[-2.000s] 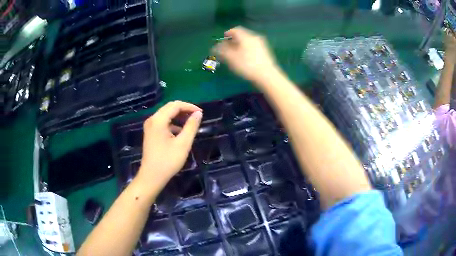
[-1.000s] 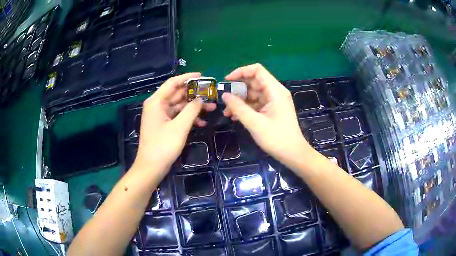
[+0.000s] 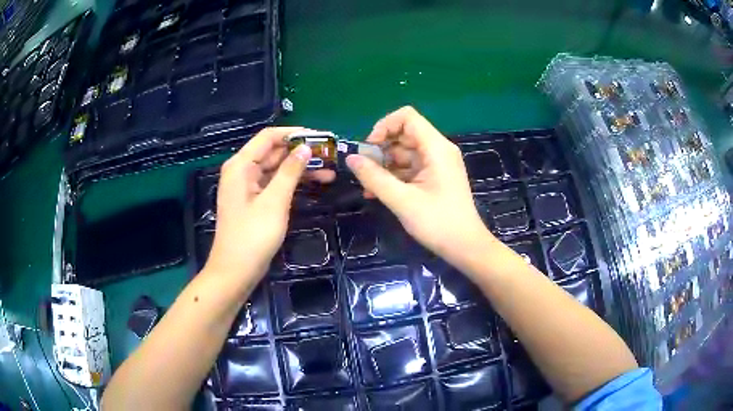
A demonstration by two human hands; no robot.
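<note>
My left hand [image 3: 261, 189] grips a small watch case [image 3: 323, 151] with a light rim and gold inside, thumb on its face. My right hand [image 3: 422, 172] holds a grey screen piece [image 3: 370, 152] between thumb and fingers, just right of the case. A short dark strip with a small white patch lies between the two parts; whether it joins them is too small to tell. Both parts are held above the back edge of the near black tray [image 3: 345, 317], whose pockets show dark, glossy rounded shapes.
Stacked black trays [image 3: 189, 76] with a few white-yellow cases stand upper left. A tall stack of clear trays [image 3: 643, 185] is at the right. A white power strip [image 3: 79, 333] and a small dark object [image 3: 144, 317] lie lower left. A dark flat panel [image 3: 133, 237] lies left of the near tray.
My right hand has come back from the far side of the mat and holds the screen piece. My left hand, empty before, holds the case. Since one second ago the case has tilted slightly.
</note>
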